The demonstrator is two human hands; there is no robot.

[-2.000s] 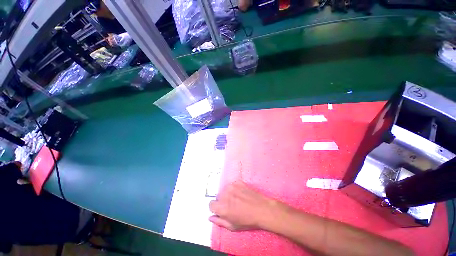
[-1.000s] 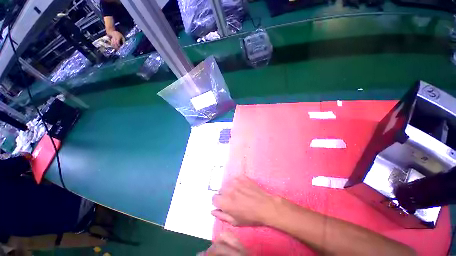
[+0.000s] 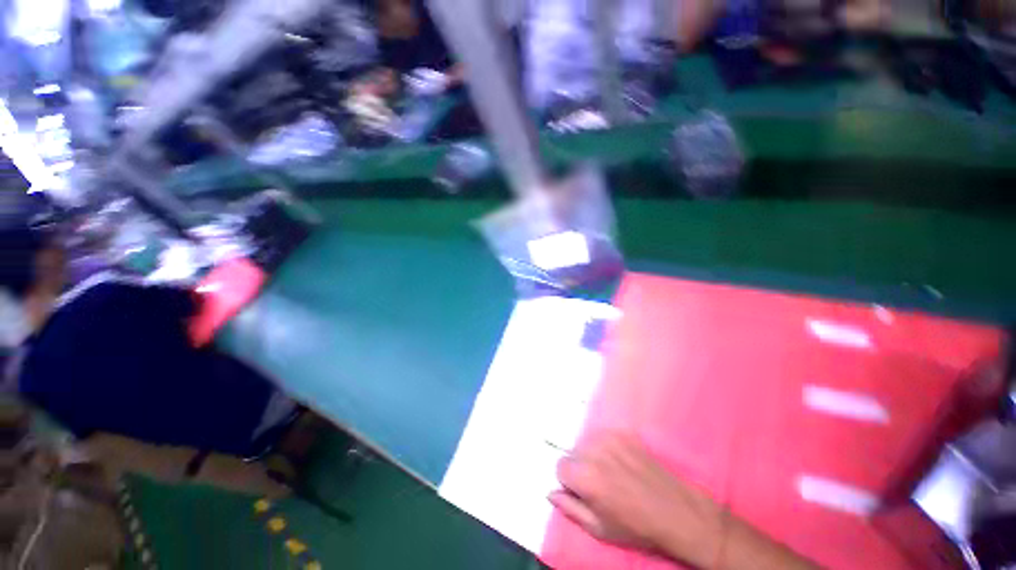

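My right hand (image 3: 629, 490) reaches in from the lower right, palm down with fingers curled, at the left edge of the red mat (image 3: 713, 379) beside a white sheet (image 3: 524, 401). A thin dark line shows at the fingertips; whether the hand holds anything cannot be told. My left hand is out of the picture. A clear bag with a white label (image 3: 559, 249) lies behind the sheet. White tape strips (image 3: 844, 403) are stuck on the mat. The frame is blurred.
A silver and black box (image 3: 949, 490) is blurred at the right edge. A metal upright (image 3: 490, 95) stands behind the bag. A bagged item (image 3: 707, 154) lies on the far bench. A person in dark clothing (image 3: 145, 362) sits at the left, near a red piece (image 3: 226, 298).
The view has swung left, so the bench things appear further right. The black cylinder over the box has left view. The second hand, at the bottom edge one second ago, is gone.
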